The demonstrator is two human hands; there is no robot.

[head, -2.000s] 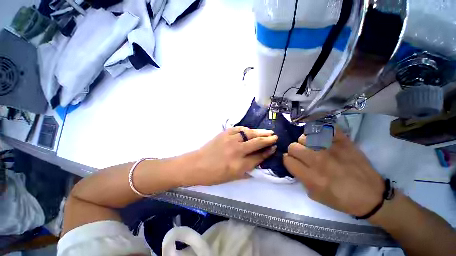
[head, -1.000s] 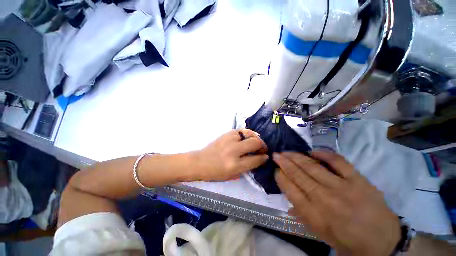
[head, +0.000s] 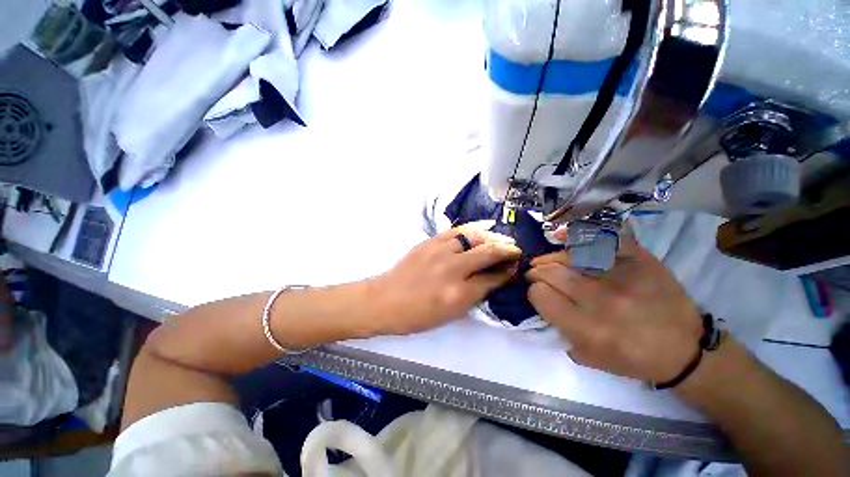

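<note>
A dark navy fabric panel (head: 514, 300) lies under the presser foot (head: 522, 197), with pale cloth showing along its lower and left edges. My left hand (head: 445, 279) presses on its left side, fingertips just below the foot. My right hand (head: 620, 303) holds its right side, fingers bent, with the fingertips close to those of my left hand. The grey attachment (head: 594, 244) partly covers my right fingers. The white sewing machine head (head: 536, 121) stands above, and its shiny curved metal cover (head: 673, 93) hangs over the right side.
A heap of pale and dark cut pieces (head: 172, 102) lies at the upper left, beside a grey vented box (head: 42, 126). A small dark device (head: 93, 236) is at the left table edge. A measuring tape (head: 447, 396) runs along the front edge. Pale cloth (head: 694, 244) lies right of the foot.
Since one second ago, my right hand has moved up and right, closer to the foot, and its fingers have bent. My left hand has moved slightly up. The camera view has also shifted.
</note>
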